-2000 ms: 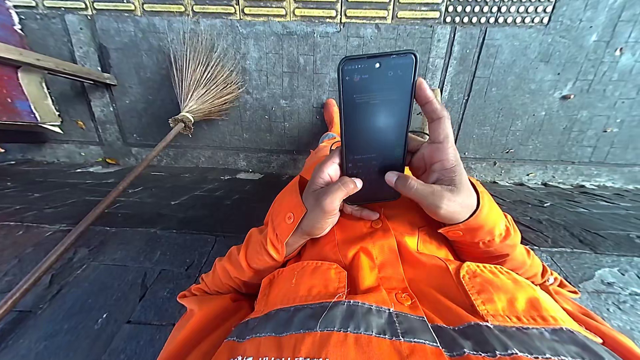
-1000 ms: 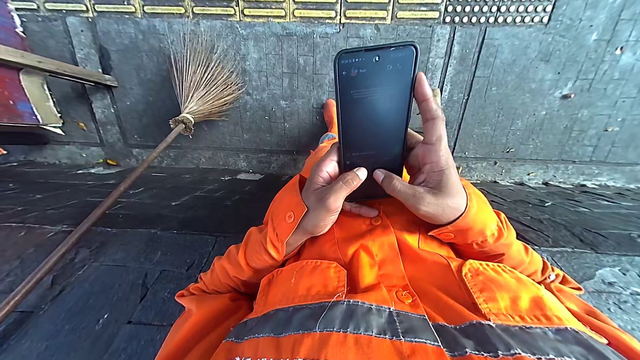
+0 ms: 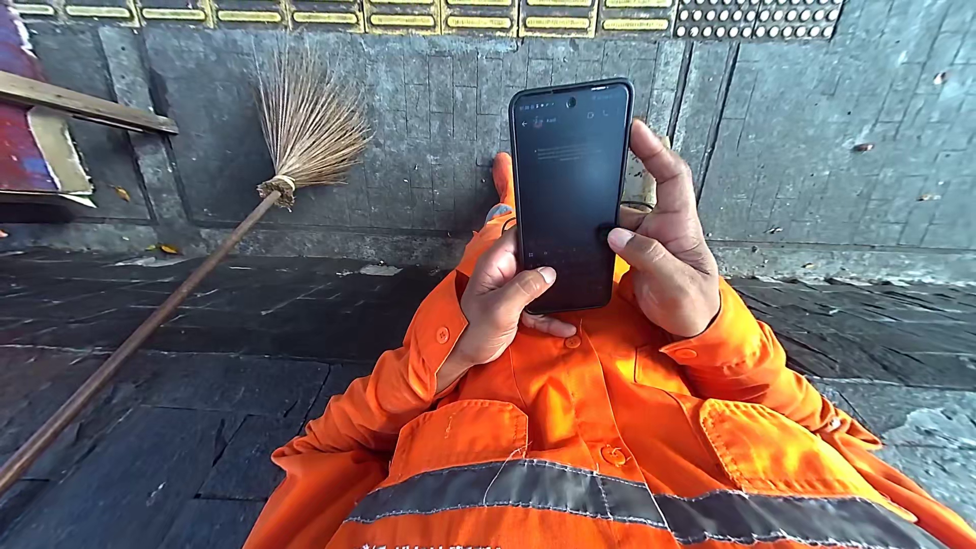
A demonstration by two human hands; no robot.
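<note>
A smartphone (image 3: 572,198) with a dark, dim screen is held upright in front of my orange work shirt (image 3: 564,404). My left hand (image 3: 499,297) grips its lower left corner, with the thumb over the lower screen and a finger beneath the bottom edge. On the other side, my right hand (image 3: 671,244) holds the right edge, its thumb at the lower right of the screen and a finger along the upper side. A stick broom (image 3: 305,130) with a long wooden handle (image 3: 152,324) leans at the left, bristles up in the view.
Dark stone slabs (image 3: 152,450) lie at the lower left, with grey paving (image 3: 427,114) beyond. Yellow-barred tactile tiles (image 3: 404,19) run along the top. At the far left are a wooden plank (image 3: 84,103) and a red and blue board (image 3: 23,152). Dry leaves (image 3: 863,147) are scattered about.
My right thumb has moved from near the phone's bottom middle up to its right edge. The left thumb still rests over the lower screen. The broom has not moved.
</note>
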